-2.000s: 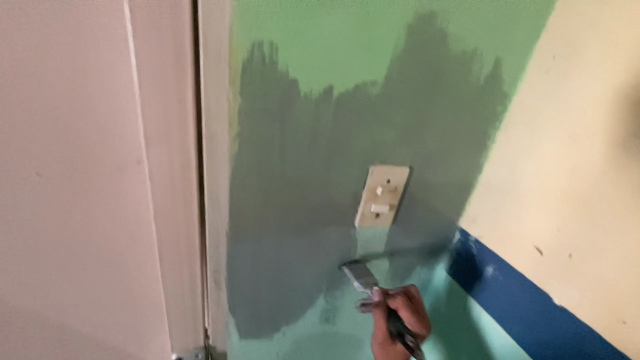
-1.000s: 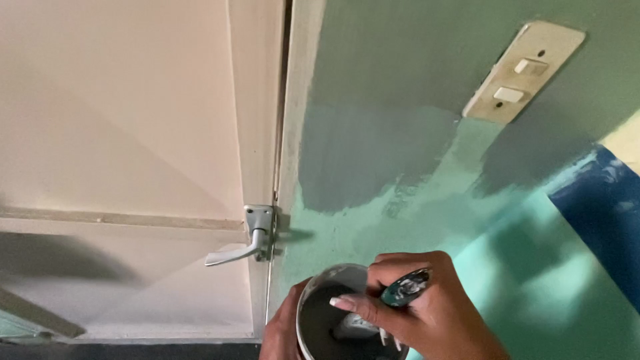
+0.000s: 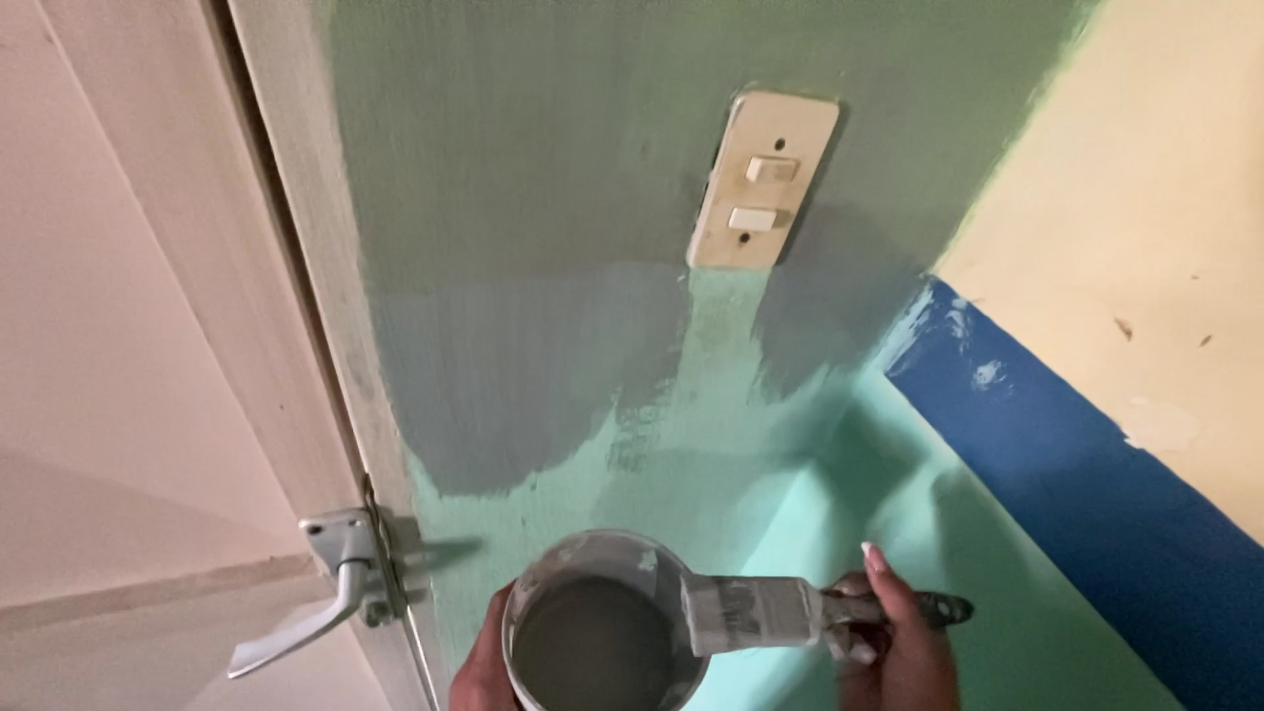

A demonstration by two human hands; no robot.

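Observation:
At the bottom centre my left hand (image 3: pixel 484 660) holds a round container of grey paint (image 3: pixel 597 647) by its left side. My right hand (image 3: pixel 899 642) grips a paintbrush (image 3: pixel 755 612) by its dark handle. The brush lies level, its paint-coated bristles at the container's right rim. Behind them, the wall (image 3: pixel 513 365) bears fresh grey paint with a ragged lower edge, over light green. A cream switch plate (image 3: pixel 765 178) with two switches is set in the painted area. Beneath it runs an unpainted light green strip.
A pale door (image 3: pixel 128 326) with a metal lever handle (image 3: pixel 331 592) stands at the left, beside its frame (image 3: pixel 346 296). To the right, a cream wall (image 3: pixel 1136 227) meets a blue band (image 3: pixel 1047 474) with pale smears near the corner.
The right hand with the brush was at the wall below the switch plate, then over the container. Now it is to the right, with the bristles out at the rim.

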